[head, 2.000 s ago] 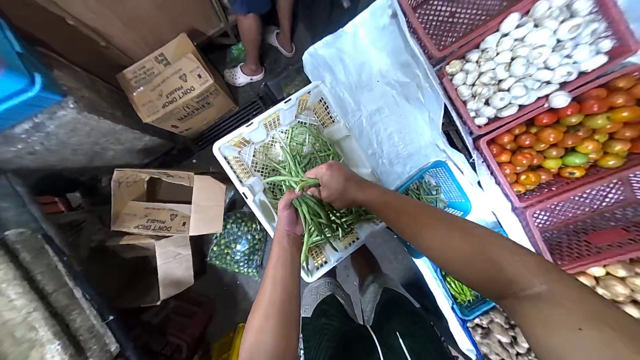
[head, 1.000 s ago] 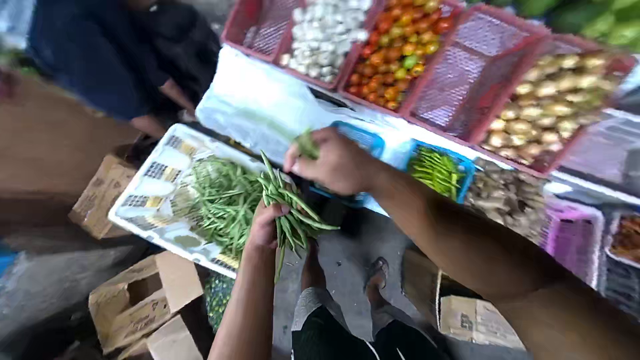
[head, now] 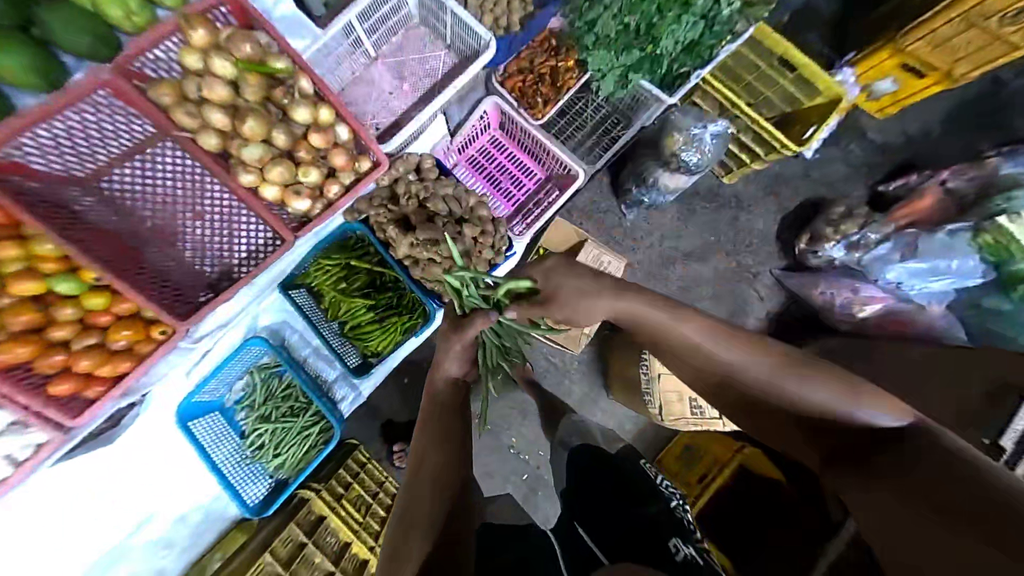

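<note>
My left hand is closed around a bunch of long green beans, whose ends hang down below it. From the right, my right hand grips beans at the top of the same bunch. The beans are just in front of a heap of ginger roots. Left of my hands, a blue basket holds green chillies. Lower left, a lighter blue basket holds more green beans.
Red crates hold onions and tomatoes. A pink basket, a white crate and leafy greens lie beyond. Cardboard boxes, yellow crates and plastic bags are lower down.
The view has swung right, away from the white crate of beans. My right hand, apart from the bunch with a bean or beans one second ago, is now back at it.
</note>
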